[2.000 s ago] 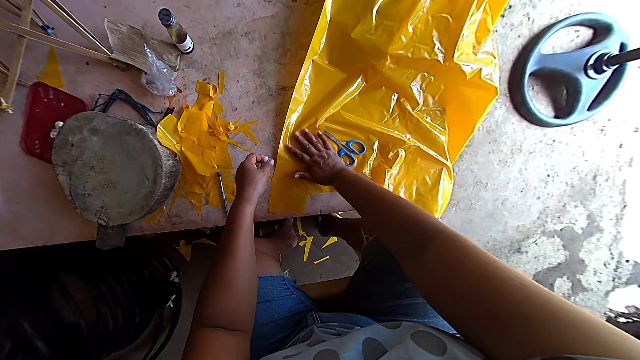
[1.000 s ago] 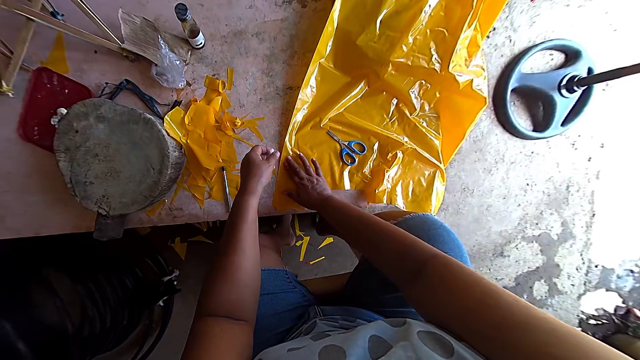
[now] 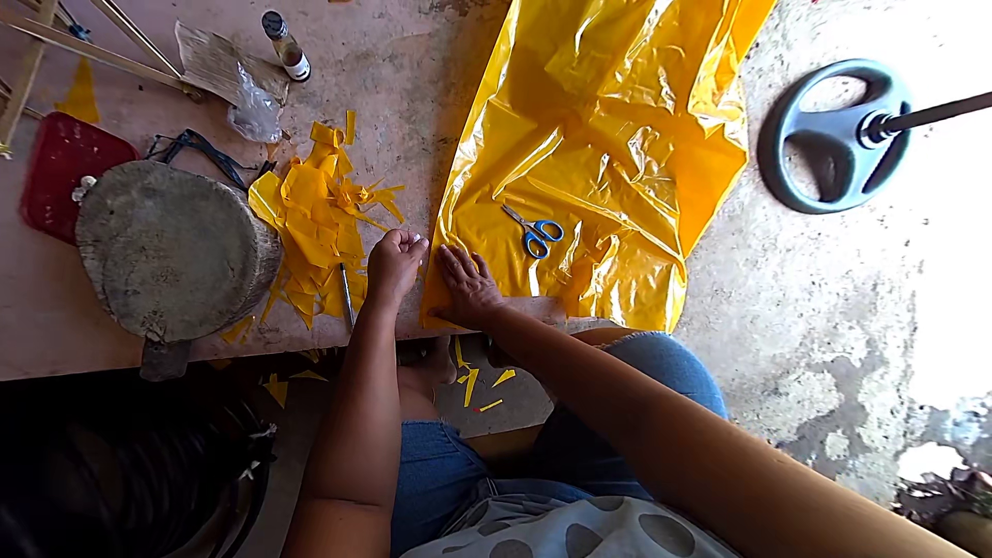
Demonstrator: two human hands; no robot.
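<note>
A large sheet of shiny yellow plastic point(image 3: 597, 155) lies creased over the table, and its right part reaches past the table's edge. My right hand point(image 3: 468, 288) rests flat, fingers spread, on its lower left corner. Scissors with blue handles point(image 3: 535, 231) lie on the sheet, up and right of that hand, blades slightly apart. My left hand point(image 3: 397, 262) is just left of the sheet's edge with its fingers curled and thumb against forefinger; whether something thin is between them cannot be told. Left of it are a pile of yellow plastic scraps point(image 3: 318, 209) and a slim pen-like tool point(image 3: 346, 294).
A round wooden block point(image 3: 174, 248) overlaps a red tray point(image 3: 74, 174) at left. Beyond are a small bottle point(image 3: 287, 46), a crumpled clear bag point(image 3: 256, 108) and wooden sticks point(image 3: 101, 53). A grey wheel-like base with a pole point(image 3: 841, 136) stands at right. Yellow scraps point(image 3: 470, 386) lie below the table.
My right hand has slid down and slightly left on the sheet, away from the scissors, which its fingers touched or nearly touched two seconds ago. The left hand keeps about the same place.
</note>
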